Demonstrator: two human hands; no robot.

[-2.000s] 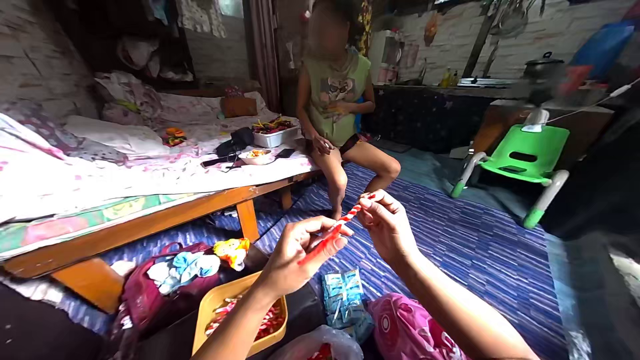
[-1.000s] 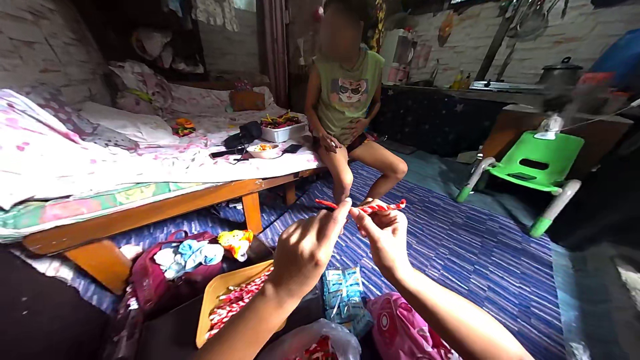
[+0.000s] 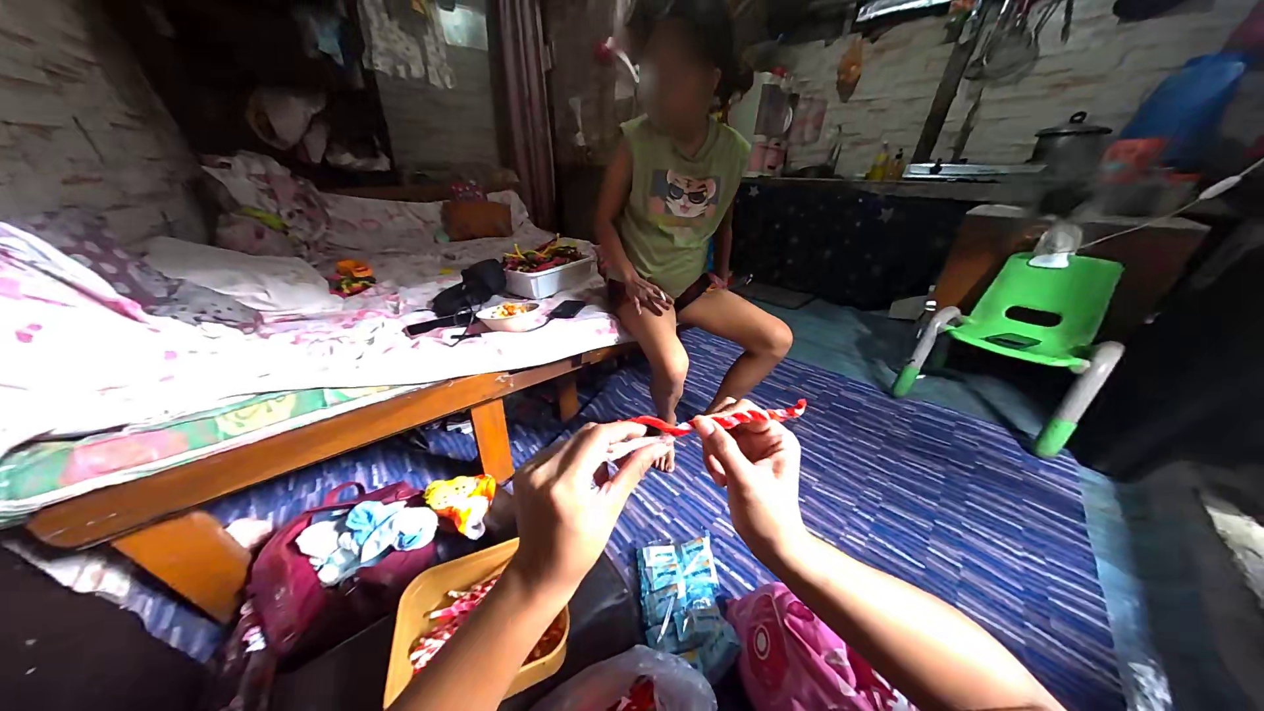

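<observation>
A twisted red-and-white strand, like pipe cleaners wound together (image 3: 736, 419), stretches level between my two hands. My left hand (image 3: 583, 484) pinches its left part between thumb and fingertips. Thumb and fingers of my right hand (image 3: 755, 459) grip it near the middle, and its right end sticks out past them. Below my left forearm, a yellow tray (image 3: 403, 632) holds many red and white pieces. A clear plastic bag (image 3: 642, 681) with red pieces in it lies at the bottom edge.
A person (image 3: 681, 207) sits on the edge of the bed (image 3: 395, 410). Blue packets (image 3: 681, 592) and a pink bag (image 3: 800, 652) lie near my right forearm. A maroon bag with cloths (image 3: 286, 583) is at lower left, a green chair (image 3: 1037, 306) at right.
The strand, slanted up to the right two seconds ago, now lies nearly level. The seated person's hand at the right has moved from the lap to beside the hip.
</observation>
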